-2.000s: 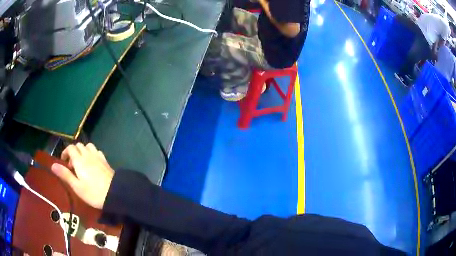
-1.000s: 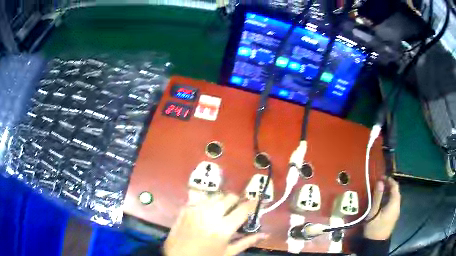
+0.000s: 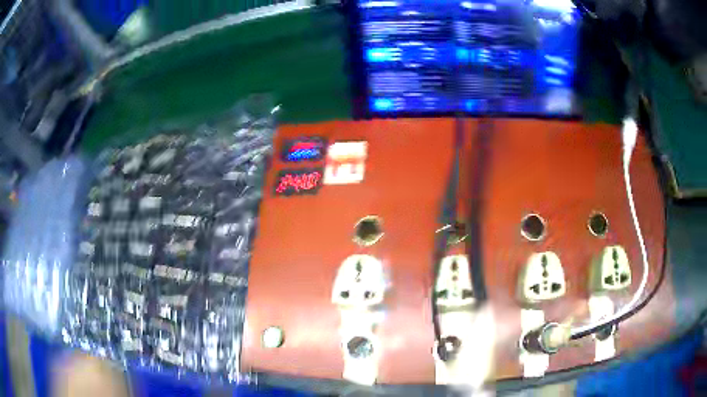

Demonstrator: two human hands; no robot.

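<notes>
The red-brown test box (image 3: 411, 186) fills the middle. A short dark unit (image 3: 536, 339) sits in the third front socket, with a white USB cable (image 3: 637, 217) joined at its end. At the second front socket (image 3: 447, 350) a black lead ends; a pale, blurred plug shape (image 3: 474, 341) lies beside it. The first front socket (image 3: 359, 346) shows as a dark round hole. My left hand (image 3: 89, 378) is a blur cut off at the bottom left, below the tray. My right hand (image 3: 554, 389) is a faint blur at the bottom edge; its fingers are hidden.
A shiny blister tray (image 3: 167, 256) with rows of units lies left of the box. The lit blue display (image 3: 469, 62) stands behind it. Cream AC sockets (image 3: 359, 281), digital meters (image 3: 301, 182) and a green button (image 3: 273, 336) are on the box. Black cords hang over its middle.
The view has swung from the aisle to the box and now sits more level. My left hand has left the second front socket for the tray side. My right hand has left the box's right edge.
</notes>
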